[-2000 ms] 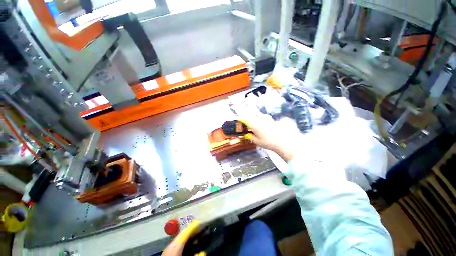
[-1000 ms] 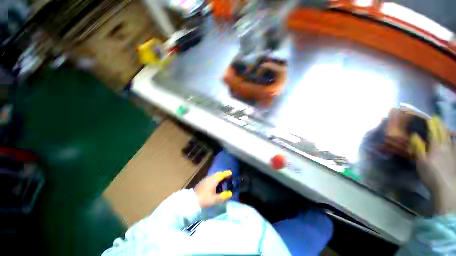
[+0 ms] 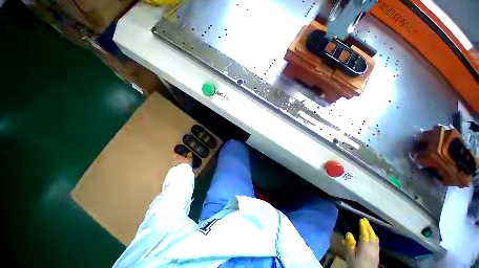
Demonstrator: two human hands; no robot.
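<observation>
My left hand [image 3: 182, 158] is at the cardboard sheet [image 3: 118, 172], its fingers on a black plastic housing [image 3: 196, 162] that lies at the end of a short row. Two more black housings [image 3: 195, 146] lie beside it. My right hand [image 3: 363, 245], with yellow finger cots, is empty with fingers apart, below the machine's front edge. An orange-brown fixture [image 3: 328, 73] on the machine bed holds a black housing [image 3: 342, 56] under the machine head. A second fixture [image 3: 444, 155] at the right also holds a black part.
The white front edge carries a green button [image 3: 208, 89] and a red stop button [image 3: 334, 168]. The orange guard beam [image 3: 425, 39] runs behind the fixtures. My knees are under the bench edge. A green floor [image 3: 47, 141] lies at the left. White packing [image 3: 459, 220] is at the right rim.
The view has swung left and down. My left hand has moved from near my lap with a dark housing to the cardboard sheet. My right hand has left the right fixture and come back towards me.
</observation>
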